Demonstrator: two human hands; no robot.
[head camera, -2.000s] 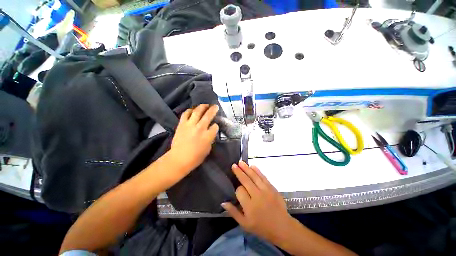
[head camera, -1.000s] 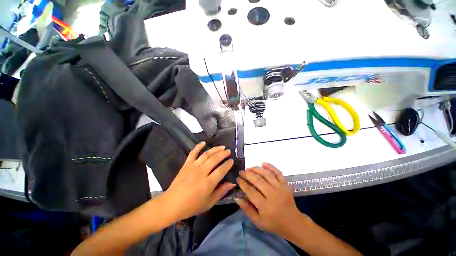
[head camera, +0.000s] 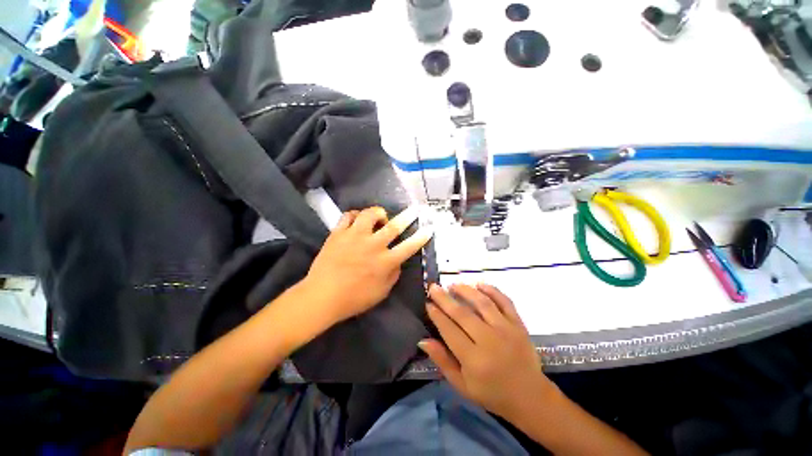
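A dark garment (head camera: 116, 223) with pale topstitching is heaped at the left and runs under the needle area of the white sewing machine (head camera: 356, 53). A long dark waistband strip (head camera: 233, 156) lies diagonally over it. My left hand (head camera: 361, 258) lies flat on the cloth, its fingertips near the presser foot (head camera: 436, 214). My right hand (head camera: 481, 343) rests at the cloth's right edge near the table front, fingertips on the edge and thumb at the cloth. The needle point cannot be made out.
Scissors with green and yellow handles (head camera: 661, 233) lie right of the needle area. Pink and blue snips (head camera: 719, 265) and a round black object (head camera: 754, 243) lie farther right. A tape measure strip (head camera: 641, 349) runs along the table's front edge.
My left hand has moved from the front of the cloth up toward the presser foot, its fingers more spread. My right hand stays near the cloth's front right edge. The camera view has shifted.
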